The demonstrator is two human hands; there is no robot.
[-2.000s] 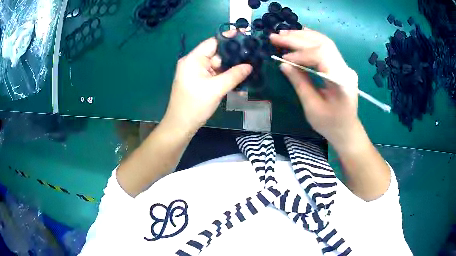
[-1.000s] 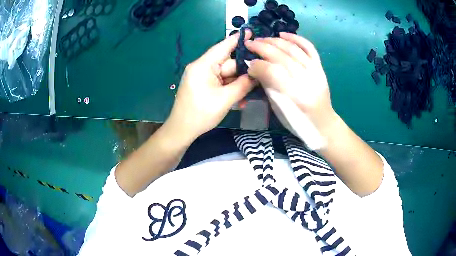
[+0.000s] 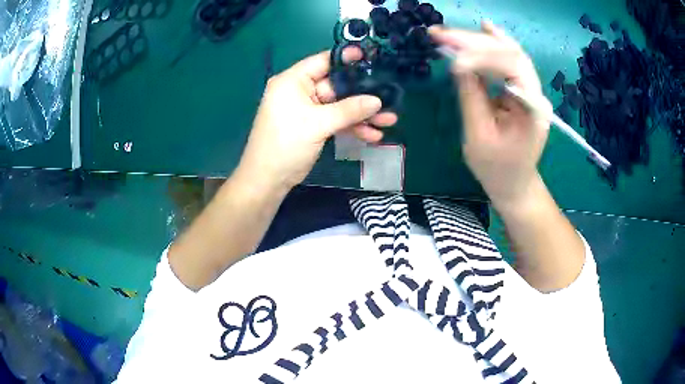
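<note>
My left hand grips a black moulded rubber sheet over the green bench. An empty round hole shows at the sheet's top left, with the pale strip visible through it. My right hand, blurred, holds a long thin pale tool that points down to the right behind the hand. Its fingertips are just right of the sheet. Whether they also hold a small part, I cannot tell. Loose round black caps lie in a pile just beyond the hands.
A heap of flat black scrap lies at right. Black lattice webs and another black sheet lie at upper left. A clear plastic bag is at far left. A pale square sits at the bench edge.
My right hand has moved right, away from the sheet. The sheet, edge-on a second ago, now lies flatter in my left hand and shows an empty hole at its top left.
</note>
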